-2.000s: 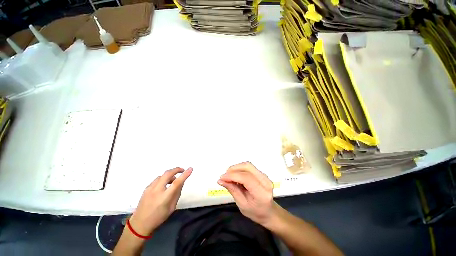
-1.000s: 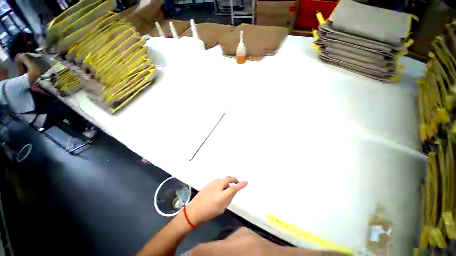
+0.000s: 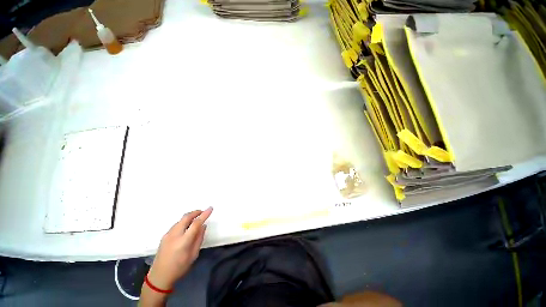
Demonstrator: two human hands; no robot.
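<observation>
My left hand (image 3: 181,244), with a red cord at the wrist, is over the table's front edge, fingers loosely bent, thumb and index apart, holding nothing visible. Only a strip of my right arm shows at the bottom edge; the right hand is out of the picture. A flat yellow tape strip (image 3: 287,220) lies along the front edge, right of my left hand. A clear glue bottle with a white label (image 3: 348,181) lies on the table beyond it. A stack of grey panels with yellow edges (image 3: 479,102) stands at the right, loose yellow tails at its near left corner.
A white speckled board (image 3: 87,180) lies at the left. A translucent container (image 3: 27,78), brown sheets (image 3: 66,27) and an upright amber bottle (image 3: 106,37) are at the far left. Another panel stack (image 3: 254,8) is at the far edge. A white bin rim (image 3: 123,285) shows below the table.
The view swung left and back. My right hand, near my left with fingertips pinched two seconds ago, has dropped out of the picture. My left hand stays near the front edge.
</observation>
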